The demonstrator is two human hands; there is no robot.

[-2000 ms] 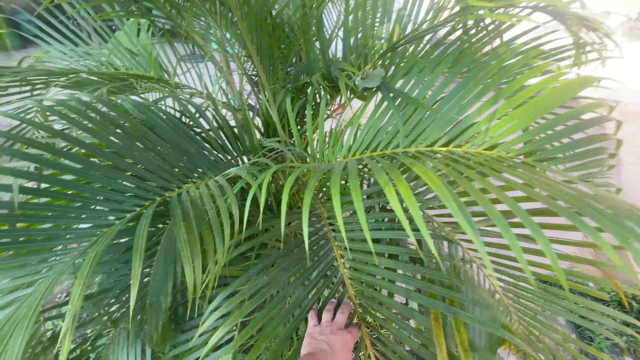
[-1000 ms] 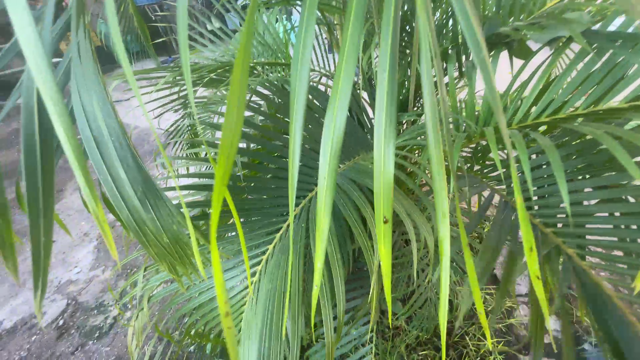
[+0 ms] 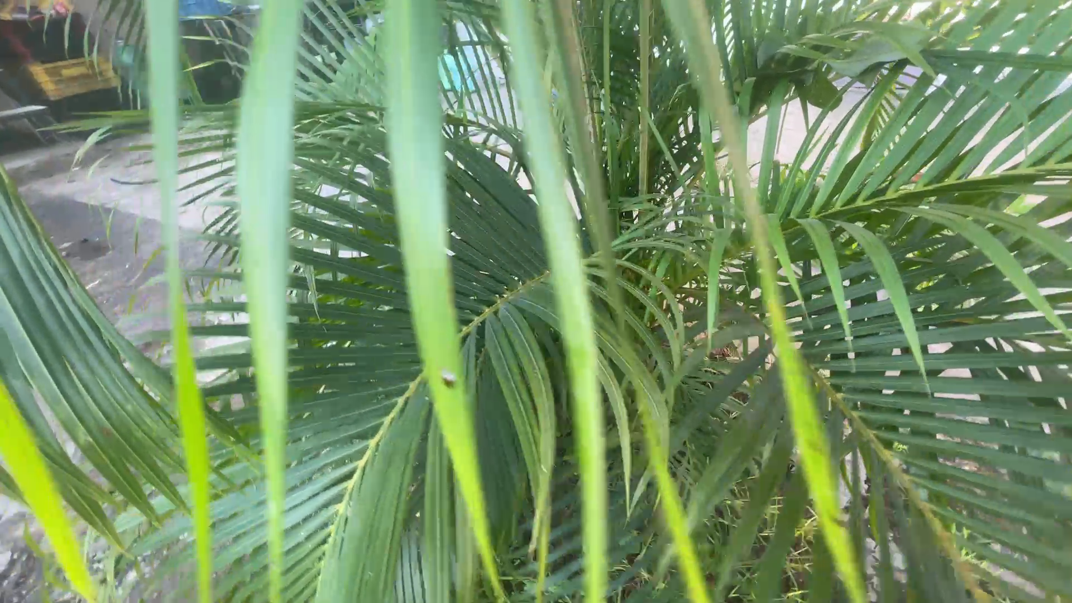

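Neither my left hand nor my right hand shows in the head view. Long palm leaflets (image 3: 423, 193) hang close in front of the camera, blurred, with bright yellow-green lower ends. One of them carries a small dark speck (image 3: 449, 378). Behind them an arching palm frond (image 3: 368, 452) spreads from the middle down to the lower left. Another frond (image 3: 879, 444) fans out at the right, below a lighter one (image 3: 913, 194). The upright palm stems (image 3: 643, 109) stand at the top centre, partly covered by leaves.
Grey paved ground (image 3: 126, 201) lies at the left behind the leaves. A yellow crate-like object (image 3: 74, 77) is at the upper left, near a grey flat edge (image 3: 23, 112). Grass (image 3: 787, 536) grows low among the fronds.
The hand at the bottom centre two seconds ago is out of view. The view has shifted, and hanging leaflets now cross it close up.
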